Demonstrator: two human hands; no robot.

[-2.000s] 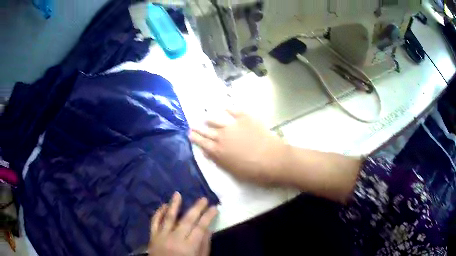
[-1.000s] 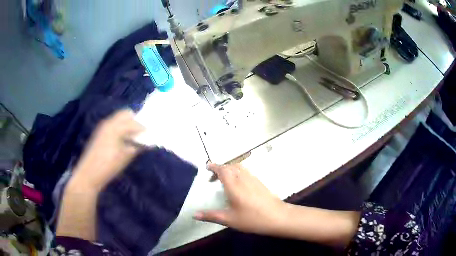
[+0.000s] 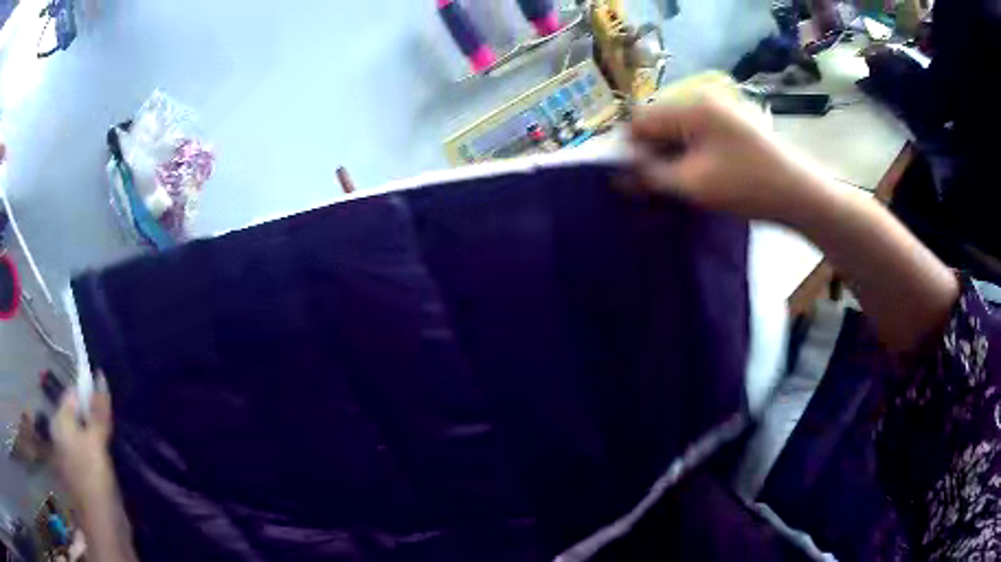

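A large quilted navy panel with a white edge along its top and sides is held up, spread wide in front of me. My right hand grips its upper right edge and is somewhat blurred. My left hand holds its left edge, low at the far left. The panel hides most of what lies behind it. Its lower part runs out of the bottom of the picture.
Behind the panel is a machine control panel with pink and purple thread cones above. A plastic bag hangs on the wall. A cluttered table stands at the upper right. More navy pieces lie at the lower right.
The view has turned upward and the sewing machine head is now covered. The panel has been raised and spread out. My right hand has left the table and gripped the panel; my left hand is further left.
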